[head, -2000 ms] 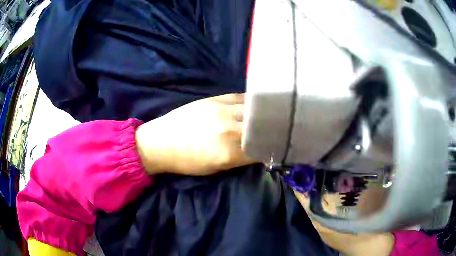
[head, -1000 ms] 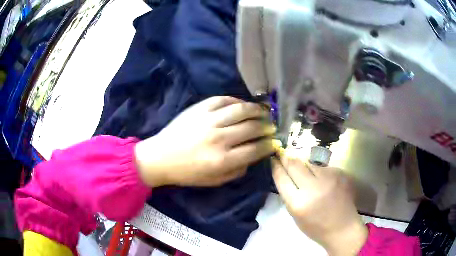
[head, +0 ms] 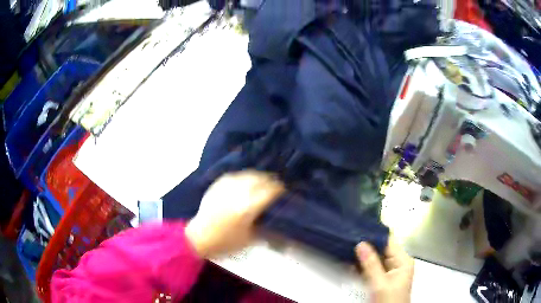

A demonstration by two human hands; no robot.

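The navy garment (head: 338, 100) lies heaped across the white table, left of the sewing machine head (head: 439, 112). Its near edge forms a folded band (head: 320, 228) in front of the machine. My left hand (head: 237, 210), blurred, grips the left end of this band. My right hand (head: 388, 269) pinches the right end, thumb on top. The band is away from the needle area (head: 400, 171), which is lit yellowish. A purple part (head: 408, 154) shows beside the needle area.
A red perforated basket (head: 80, 228) and a blue crate (head: 50, 112) stand at the left. The white table (head: 172, 124) shows left of the garment. A small pale blue-white piece (head: 150, 211) lies by its edge. A black flat item (head: 495, 284) lies at the lower right.
The view has shifted, so the machine appears smaller and farther right. Both hands have moved away from the needle and apart, with the garment's edge now stretched between them.
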